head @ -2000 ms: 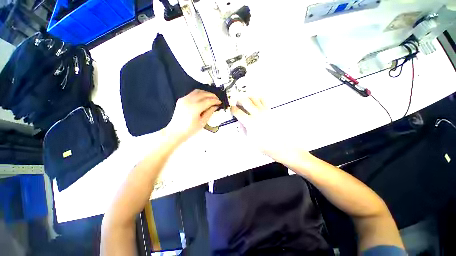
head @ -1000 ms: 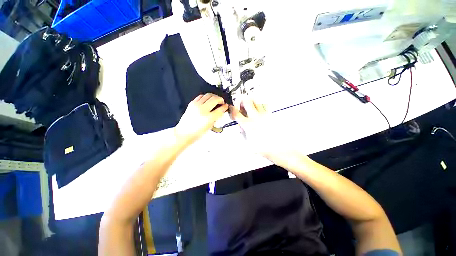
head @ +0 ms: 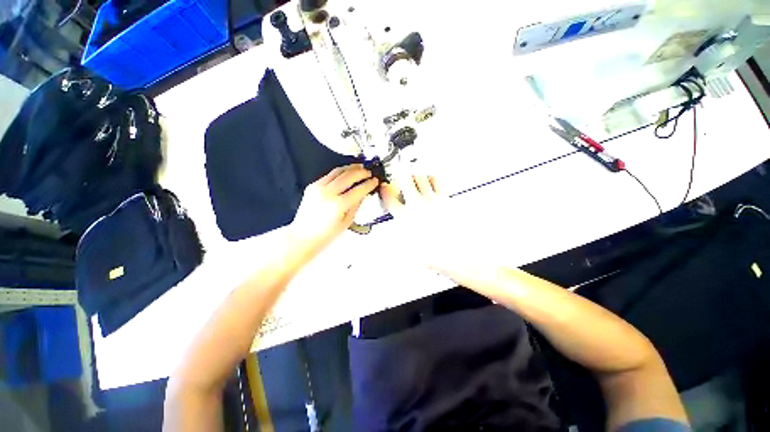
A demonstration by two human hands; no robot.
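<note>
A black bag body panel (head: pixel 253 169) lies folded on the white table, left of the needle area (head: pixel 371 152). Its narrow right end runs under the machine head. My left hand (head: pixel 333 202) grips that end, fingertips close to the needle. My right hand (head: pixel 414 207) is just right of it, fingertips at the cloth edge; its skin nearly merges with the bright table, so its hold on the cloth is hard to see. A small curved brownish metal piece (head: pixel 361 228) lies just below the fingertips. The presser foot is mostly hidden by fingers and cloth.
A black heap of sewn pieces (head: pixel 80 148) and a front pocket piece (head: pixel 139 261) with a gold label lie left. A blue crate (head: pixel 156 42) stands behind. Red-black snips (head: pixel 591 145) and a black cord (head: pixel 680 110) lie right, below the white machine arm (head: pixel 582 67).
The view shifts slightly between frames. Both hands stay close to the needle, with small finger shifts. The black panel keeps nearly the same place beside the machine.
</note>
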